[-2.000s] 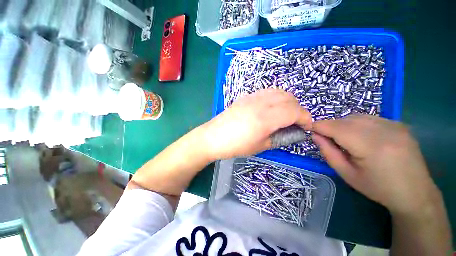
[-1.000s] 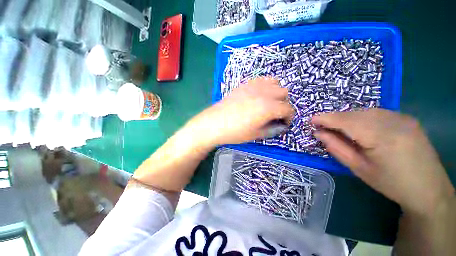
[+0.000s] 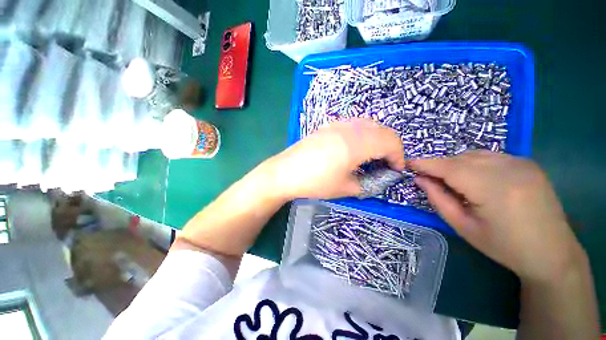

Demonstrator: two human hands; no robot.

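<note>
My left hand (image 3: 345, 158) is curled around a bunch of thin silvery pins (image 3: 380, 182), over the front of the blue tray (image 3: 525, 99). My right hand (image 3: 495, 199) comes in from the right, thumb and forefinger pinched close to the left fingertips; what lies between them is too small to tell. Short silvery sleeves (image 3: 458, 109) fill most of the tray. Loose pins (image 3: 332, 93) lie at its left end. The near clear box (image 3: 430, 269) holds long silvery pieces (image 3: 365, 252) between the tray and my body.
Beyond the tray stand a clear box with small silvery parts (image 3: 320, 21) and a clear box with white packets (image 3: 399, 26). A red smartphone (image 3: 234, 66), a paper cup (image 3: 204, 138) and a glass jar (image 3: 159, 89) are at the left, beside wrapped white stacks (image 3: 60, 99).
One second ago my hands were apart over the tray; now their fingertips meet again. The bunch in my left hand shows more clearly. The whole view has shifted slightly.
</note>
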